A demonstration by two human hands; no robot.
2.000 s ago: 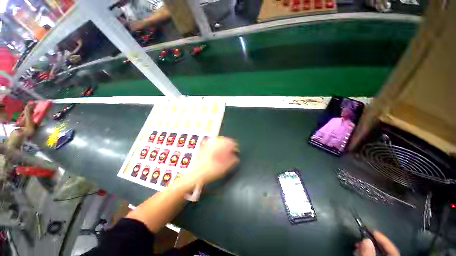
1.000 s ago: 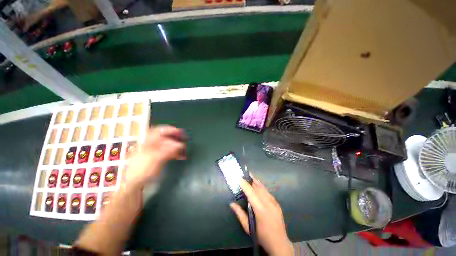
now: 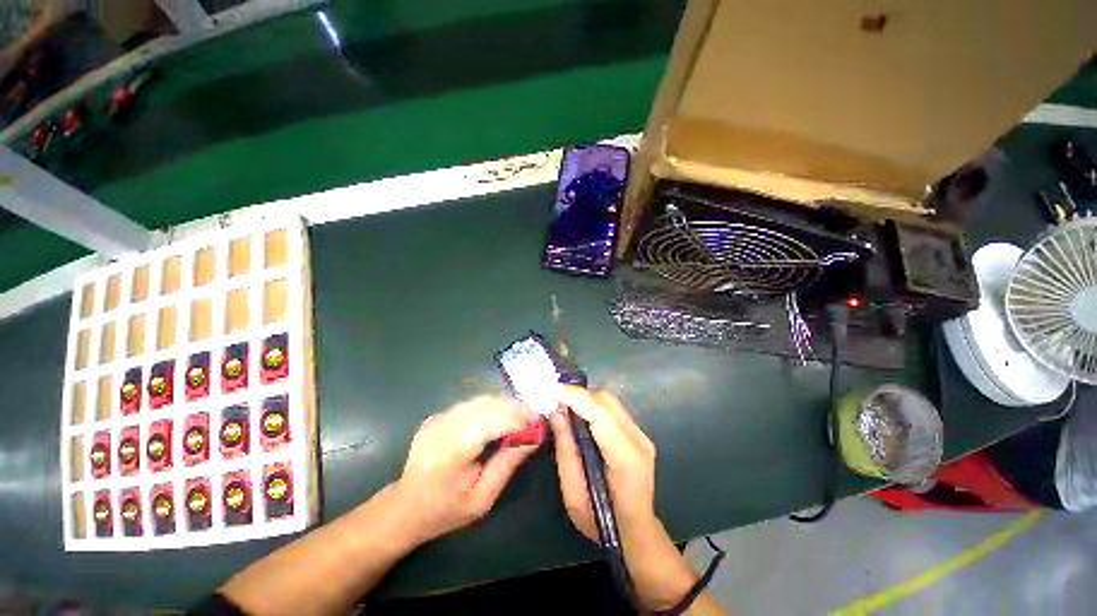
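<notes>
A palm-sized dark unit with a bright white face (image 3: 527, 366) lies on the dark green bench mat in front of me. My left hand (image 3: 455, 467) is at its lower left, its fingertips shut on a small red part (image 3: 525, 432) close to the unit's lower edge. My right hand (image 3: 620, 463) grips the black handle of a soldering iron (image 3: 593, 472), just right of the left fingertips and near the unit's lower right corner. The fingers hide the near edge of the unit, and the iron's tip cannot be made out clearly.
A white tray (image 3: 199, 313) partly filled with red-and-black parts lies left. A phone (image 3: 586, 211) leans by a cardboard box (image 3: 830, 108) over a fan (image 3: 725, 255). A yellowish pot (image 3: 852, 443) and white desk fan (image 3: 1059, 298) are right. The green conveyor (image 3: 433, 114) runs behind.
My left hand has moved from the tray to the unit, now showing a red part in its fingers. My right hand, with the iron, is beside it. The view has swung right.
</notes>
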